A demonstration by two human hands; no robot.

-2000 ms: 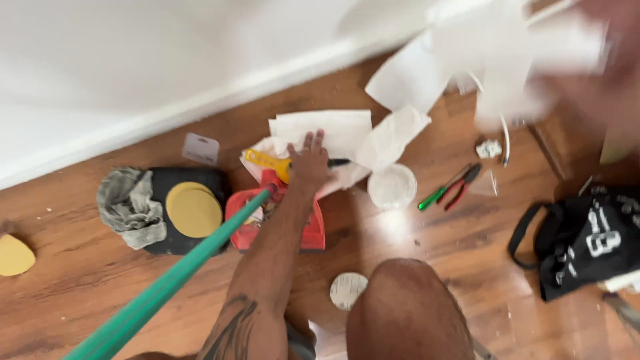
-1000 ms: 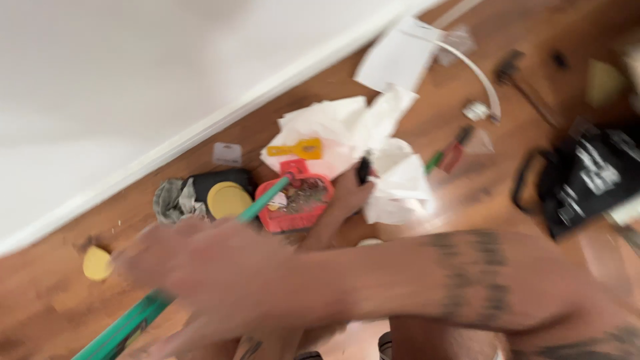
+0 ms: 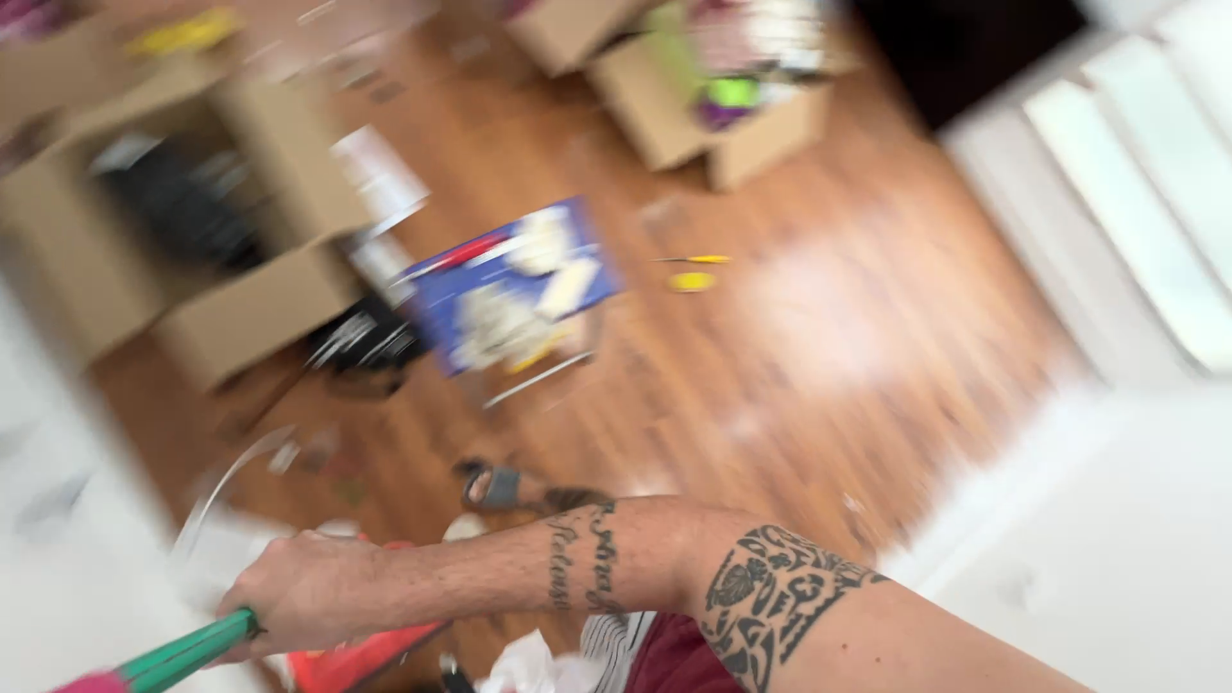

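Observation:
My right hand (image 3: 313, 597) reaches across the lower left, its fingers closed around a green pole (image 3: 192, 653) that has a pink part at the frame's edge. Below and partly behind the wrist shows a red dustpan (image 3: 356, 659); the forearm hides some of it, and its contents cannot be made out. Crumpled white paper (image 3: 539, 666) lies to the right of the dustpan at the bottom edge, beside a small black object (image 3: 454, 676). My left hand is not visible.
Open cardboard boxes (image 3: 255, 332) stand at the upper left and top (image 3: 770, 144). A blue sheet (image 3: 438, 313) bears loose items on the wood floor. A yellow-handled tool (image 3: 707, 259) lies to its right. A sandalled foot (image 3: 496, 486) is near the forearm. White walls flank the floor.
The view has swung widely to other parts of the room. My right hand, blurred by the green pole a second ago, is now closed on it. My left hand has gone out of view.

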